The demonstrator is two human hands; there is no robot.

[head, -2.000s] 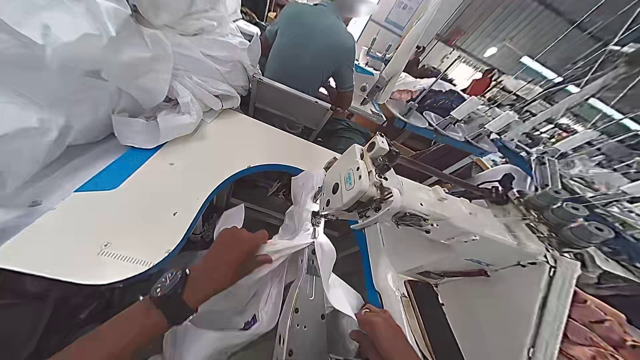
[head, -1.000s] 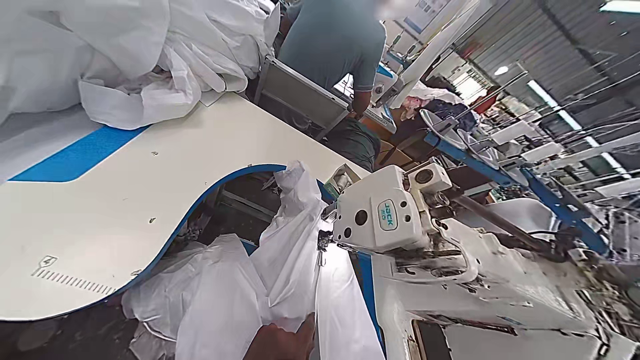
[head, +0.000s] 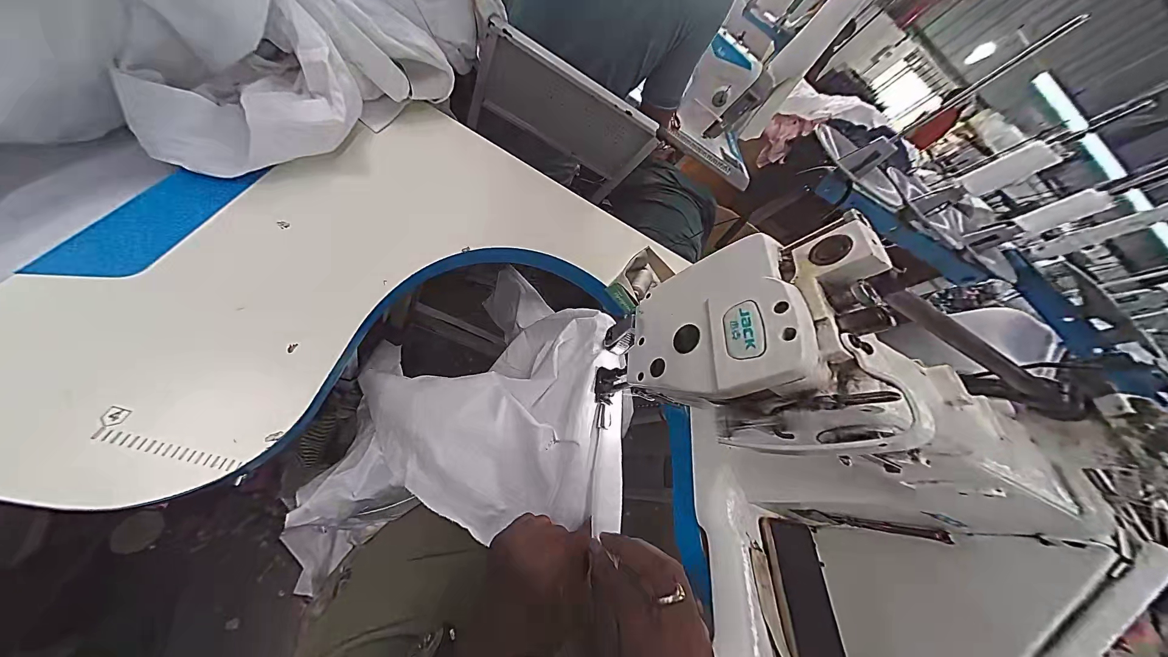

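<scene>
White fabric (head: pixel 484 420) runs through the presser foot (head: pixel 607 383) of a Jack sewing machine (head: pixel 721 319) and hangs down into the curved table cut-out. At the bottom centre my left hand (head: pixel 538 584) grips the fabric's lower edge. Right beside it, my right hand (head: pixel 648 593), with a ring on one finger, holds the narrow folded strip of the same fabric below the foot. The two hands touch or nearly touch, and their fingertips are partly hidden in the cloth.
The white table (head: pixel 228 338) with a blue edge curves round on the left. A heap of white fabric (head: pixel 237 91) lies on its far part. Beyond it, a person (head: pixel 611 36) sits by a grey metal chair back (head: pixel 566 100). More sewing machines stand at the upper right.
Two seconds ago my hands were apart, holding separate parts of the white fabric; now they are close together below the presser foot. The view has moved nearer to the machine.
</scene>
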